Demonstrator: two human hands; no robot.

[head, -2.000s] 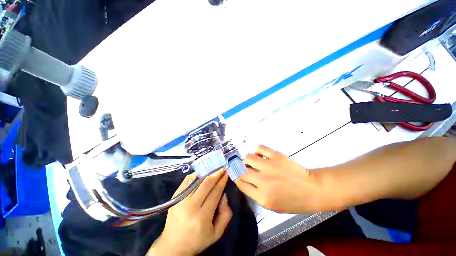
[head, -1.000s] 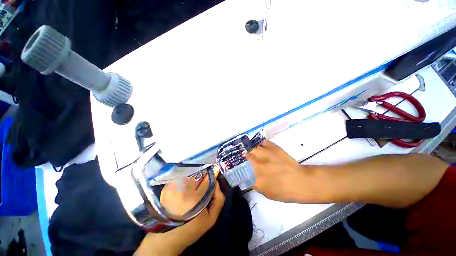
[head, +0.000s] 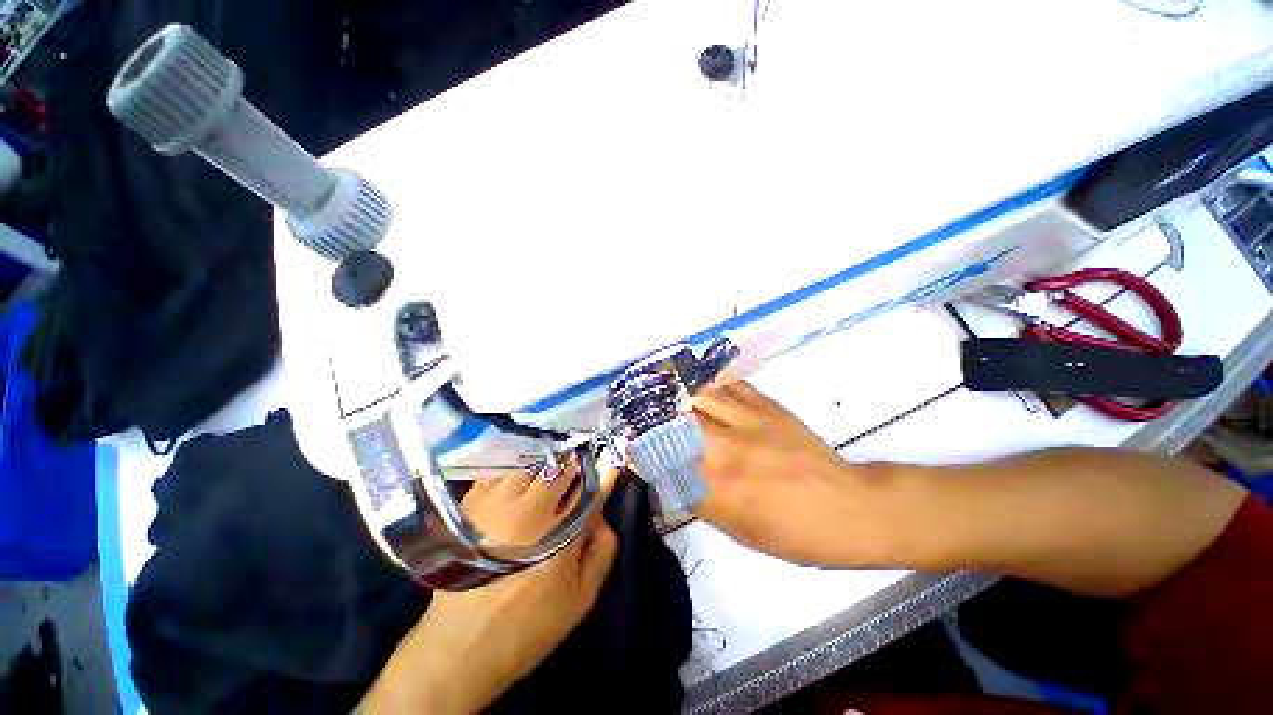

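Note:
The black garment (head: 265,559) lies bunched at the left and front of the white sewing machine (head: 559,238). My left hand (head: 531,573) rests on the cloth below the needle area, partly behind the curved metal guard (head: 419,538); its fingertips are partly hidden. My right hand (head: 768,482) is right beside the grey ribbed knob (head: 667,461), its fingertips hidden behind the metal parts of the machine head. Whether either hand grips the cloth cannot be seen.
Red-handled scissors (head: 1152,300) lie right of the machine, with a marked black strip (head: 1089,369) across them. A ruler strip (head: 838,636) runs along the front edge. More black cloth (head: 154,279) is piled behind the machine, and a blue bin (head: 42,475) stands at far left.
The view has shifted, so the machine sits further right. My left hand has moved behind the curved guard. My right hand has moved up against the machine head, its fingertips now hidden.

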